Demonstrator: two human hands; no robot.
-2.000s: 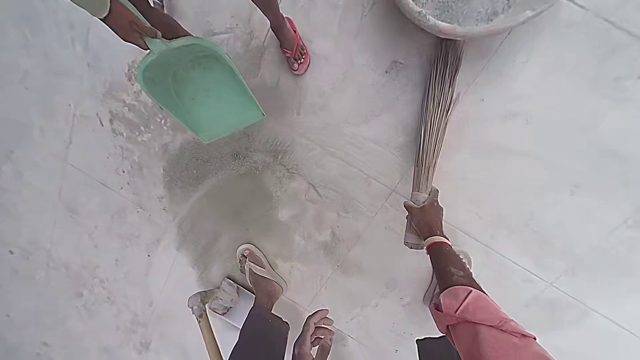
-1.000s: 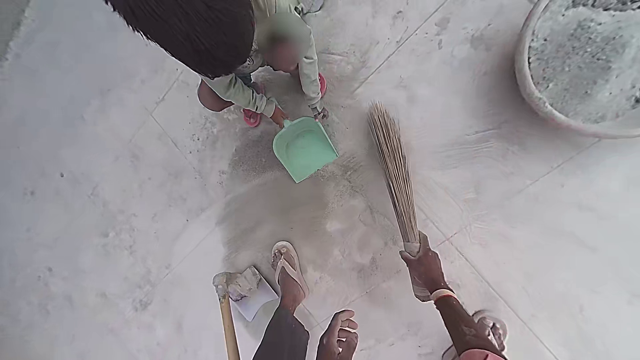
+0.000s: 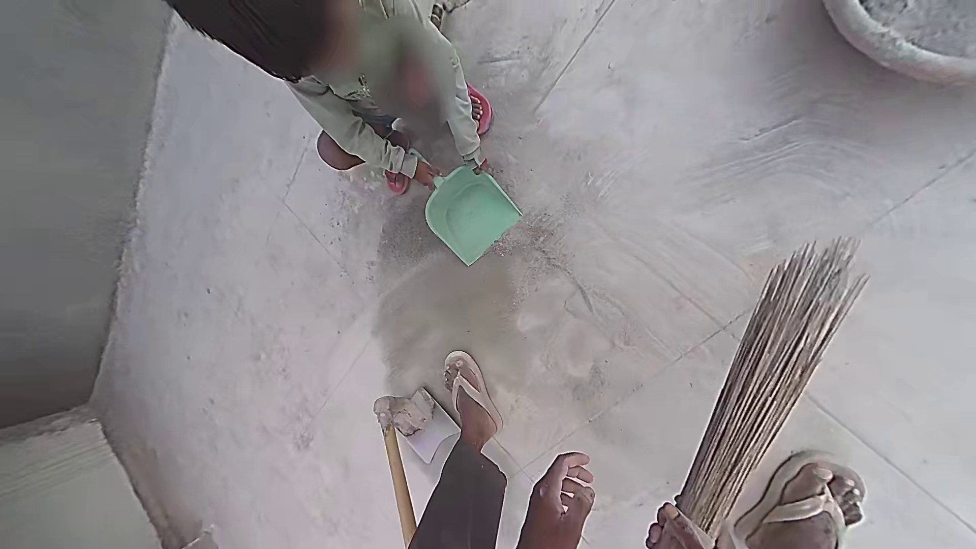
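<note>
My right hand (image 3: 681, 528), at the bottom edge and partly cut off, grips the bound end of a stick broom (image 3: 770, 381) whose bristles point up and to the right. My left hand (image 3: 560, 496) hangs beside my left leg, fingers loosely curled, holding nothing. Across from me a crouching person holds a green plastic dustpan (image 3: 473, 213) with both hands, its front edge near a patch of grey dust (image 3: 450, 313) on the floor. My sandaled foot (image 3: 474, 393) stands at the near side of that patch.
A hoe with a wooden handle (image 3: 398, 480) and a metal blade (image 3: 433, 436) lies left of my foot. A round basin (image 3: 869, 46) of grey material stands at the top right. On the left are a wall (image 3: 69, 191) and a pale block-like ledge (image 3: 69, 480).
The other person has come down into a crouch, with the dustpan now held in both hands. My right hand has drawn back toward me with the broom. The view has shifted.
</note>
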